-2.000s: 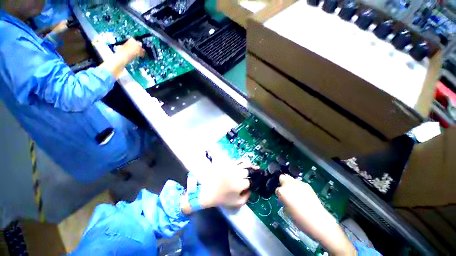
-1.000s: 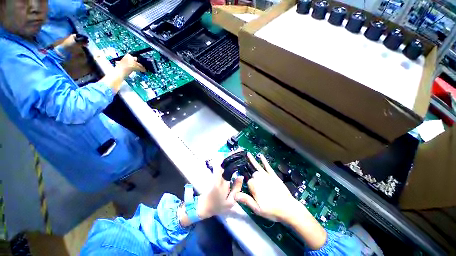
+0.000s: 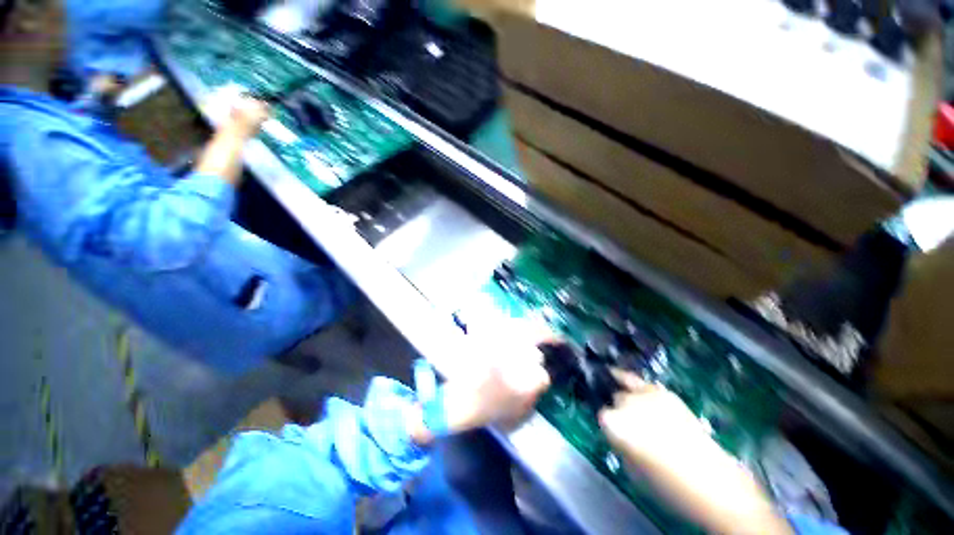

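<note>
My left hand (image 3: 497,389) is over the near metal rail, its fingers at black capacitors (image 3: 588,368) above the green circuit board (image 3: 560,280). My right hand (image 3: 654,423) is over the board on the other side of these capacitors, fingertips close to them. The capacitors lie between both hands, low at the board. The frame is blurred, so their number and whether they are seated or held cannot be told. A blue band (image 3: 429,397) is on my left wrist.
Silver conveyor rail (image 3: 392,308) on the near side. Stacked brown cartons (image 3: 669,157) beyond the far rail, with a dark bin of small pale parts (image 3: 853,287) beside them. A neighbouring worker in a blue smock (image 3: 157,225) reaches over another board (image 3: 356,141) at left.
Both hands, raised together with black capacitors one second ago, are lower and farther apart at the board. The whole view has shifted and blurred. The neighbour's hand has moved back towards the near rail.
</note>
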